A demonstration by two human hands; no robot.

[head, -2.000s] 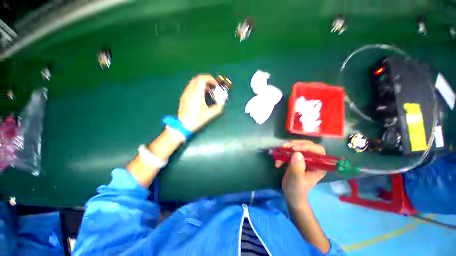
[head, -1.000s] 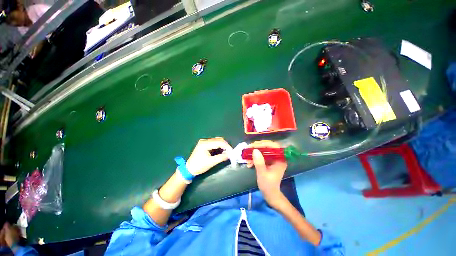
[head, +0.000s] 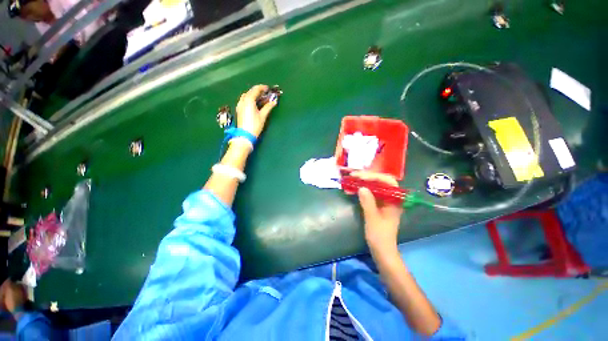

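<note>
My left hand (head: 253, 112) is stretched to the far part of the green bench, its fingers closed around a small round circuit board assembly (head: 269, 97). A blue wrist strap (head: 240, 136) is on that wrist. My right hand (head: 379, 200) holds the red glue syringe (head: 379, 189) near the front wall of the red bin (head: 393, 148). The syringe's green adapter (head: 415, 199) points right. Its tip is at the white crumpled tissue (head: 320, 172), and I cannot tell whether they touch.
More board assemblies (head: 224, 117) stand spaced along the bench (head: 167, 220). One round board (head: 440, 184) lies by the black dispenser (head: 513, 126), with a clear hose looping around. A plastic bag (head: 75, 226) is at far left, a red stool (head: 533, 246) at lower right. A person's hand shows lower left.
My left hand has moved from the tissue near the syringe up to a board at the far side. My right hand has shifted slightly right in view with the syringe; the tissue lies at its tip.
</note>
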